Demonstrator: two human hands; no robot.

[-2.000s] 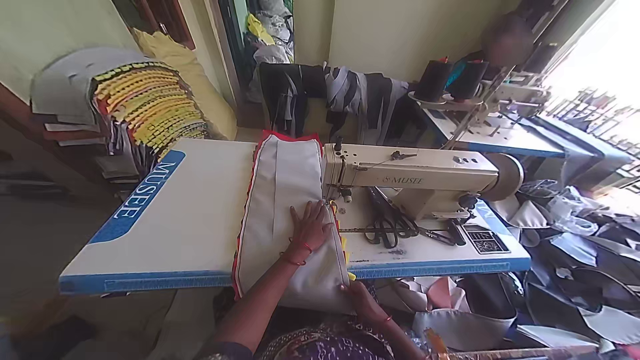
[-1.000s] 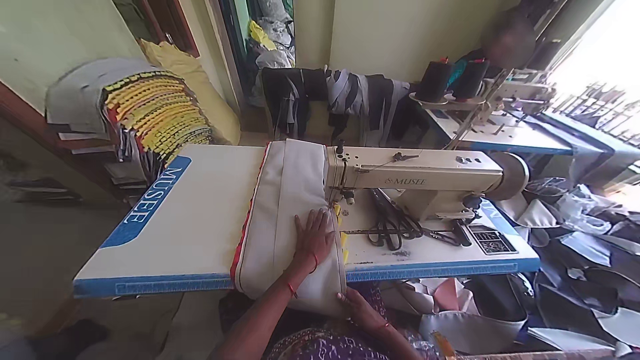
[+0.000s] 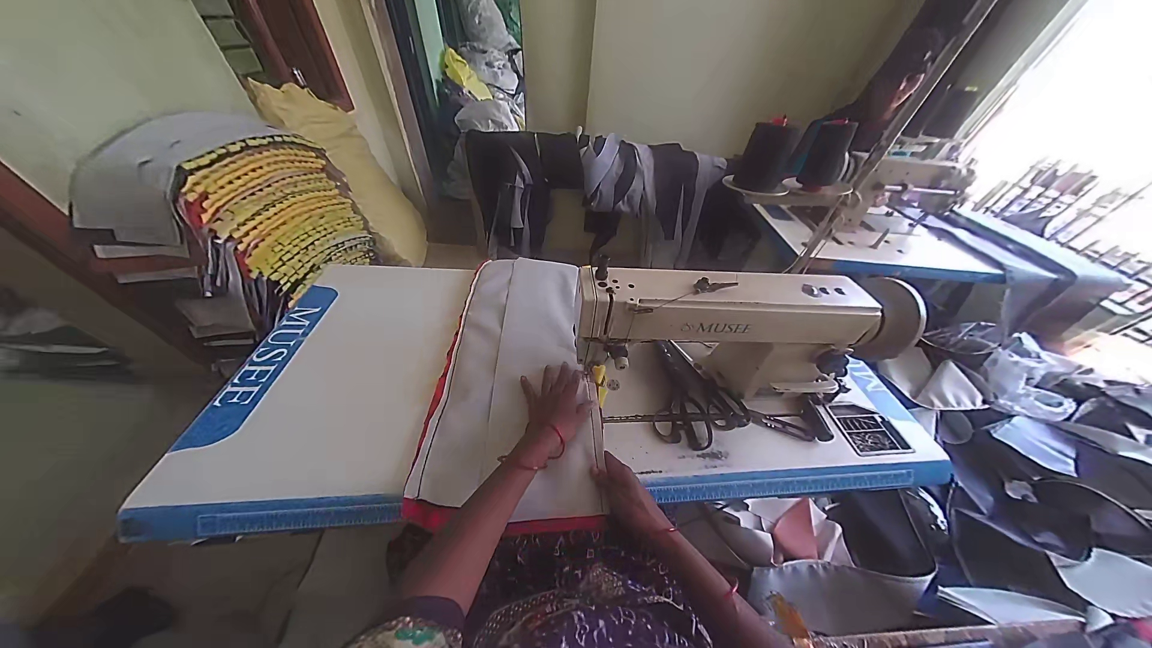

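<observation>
A light grey fabric panel [image 3: 486,387] with red edging lies on the white sewing table, its right edge beneath the needle area of the sewing machine [image 3: 738,310]. My left hand [image 3: 555,409] rests on the panel with its fingers spread, just left of the needle. At the table's front edge my right hand [image 3: 625,493] holds the panel's right edge, its thumb on top. A bit of yellow trim [image 3: 600,385] shows beside the presser foot. Black-handled scissors [image 3: 693,409] lie on the table right of the panel.
Stacked pieces with yellow edging [image 3: 279,207] stand at the left. Behind, fabric strips [image 3: 621,180] hang near black thread cones [image 3: 765,157]. A person [image 3: 900,81] is at another machine at the back right. Loose cut pieces [image 3: 1026,504] are heaped at the lower right.
The panel has moved away from me through the machine, and its red-edged near end now shows at the table's front edge. Both hands remain on it.
</observation>
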